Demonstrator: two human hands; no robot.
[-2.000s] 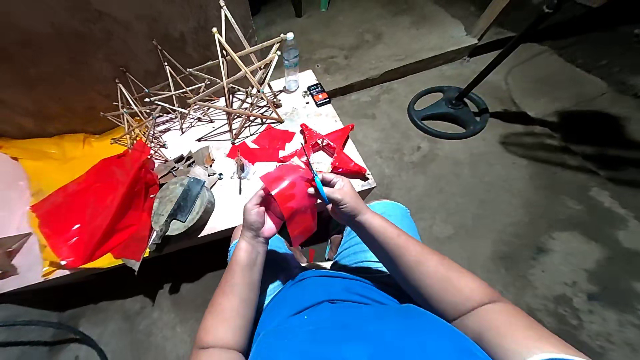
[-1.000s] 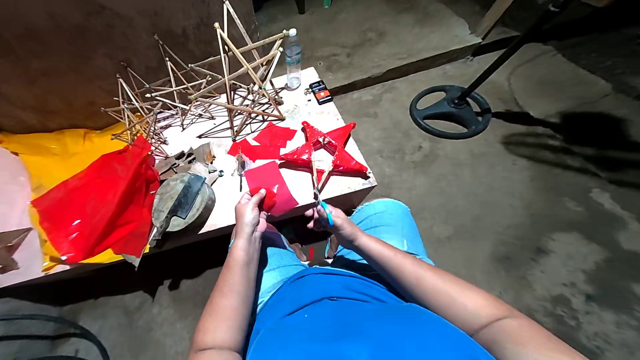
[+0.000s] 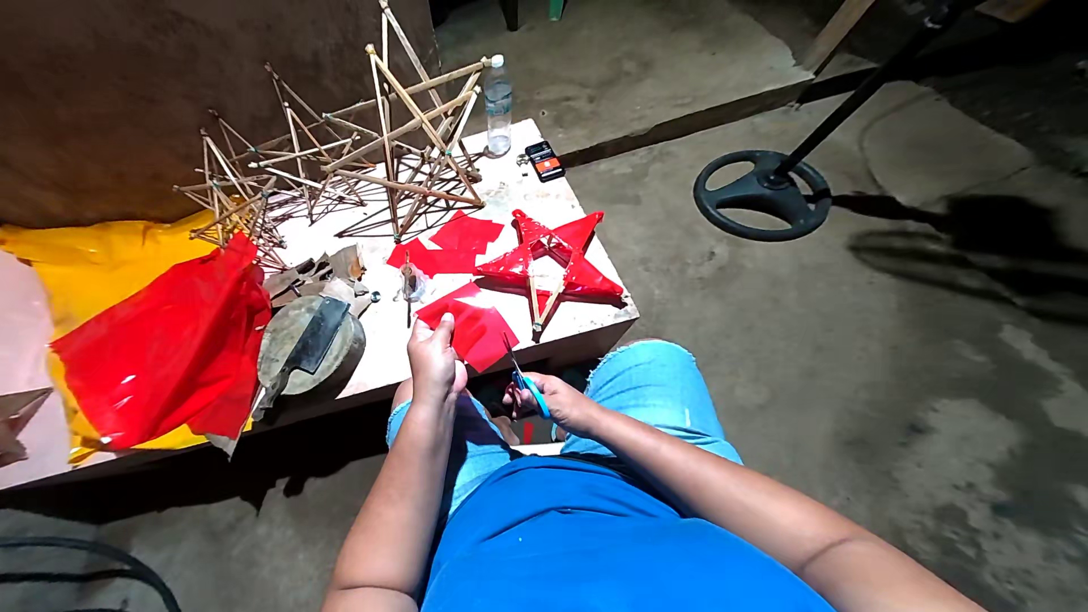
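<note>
My left hand (image 3: 435, 357) pinches a piece of red plastic film (image 3: 480, 333) at its left edge, at the front of the white table (image 3: 374, 357). Blue-handled scissors (image 3: 529, 382) are in my right hand (image 3: 552, 401), their blades pointing up beside the film's right corner. Just beyond lies a star frame of sticks (image 3: 551, 270), partly wrapped in shiny red film, with its near point bare. More cut red film (image 3: 450, 245) lies to the left of the star.
Bare stick star frames (image 3: 408, 136) stand at the back near a water bottle (image 3: 499, 110) and a phone (image 3: 545, 161). On the left are a cleaver (image 3: 316, 338) on a round block (image 3: 349, 350), red sheeting (image 3: 170, 348) and yellow sheeting (image 3: 136, 255). A steering wheel (image 3: 762, 195) is at right.
The red film, held up between both hands two seconds ago, is now lower in front of the star, in my left hand. The scissors in my right hand have moved down, away from the film's middle.
</note>
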